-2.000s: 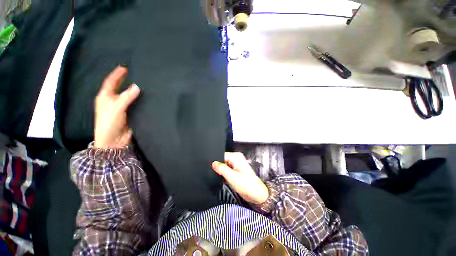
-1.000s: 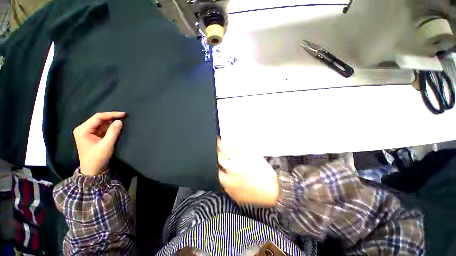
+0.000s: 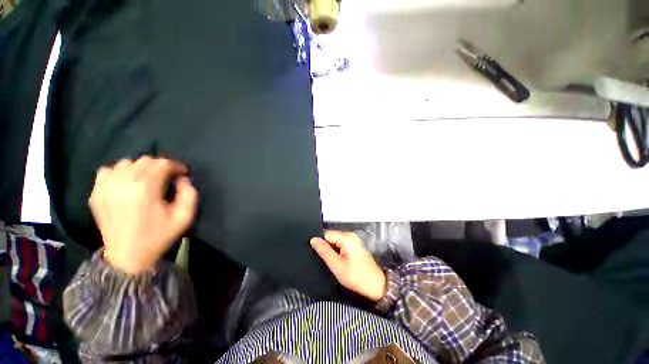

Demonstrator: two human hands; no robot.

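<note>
A dark green cloth panel [image 3: 235,135] lies on the white table and hangs over its front edge towards my lap. Its straight right edge runs down from the brightly lit presser foot and needle area [image 3: 300,43]. My left hand [image 3: 142,206] is over the left part of the cloth, slightly blurred, with fingers curled and thumb and forefinger close together; whether it pinches cloth is unclear. My right hand [image 3: 349,264] pinches the cloth's right edge between thumb and fingers, just below the table's front edge.
Black thread snips [image 3: 494,71] lie on the white table [image 3: 455,167] right of the needle. Black scissors handles [image 3: 630,135] show at the far right. A cream knob [image 3: 323,15] projects from the machine head at the top. Red, white and dark striped cloth [image 3: 32,277] is at the lower left.
The camera view has shifted. My left hand has curled further and turned blurred. My right hand shows clearly at the cloth's edge, with thumb and fingers pinched, where it was blurred before.
</note>
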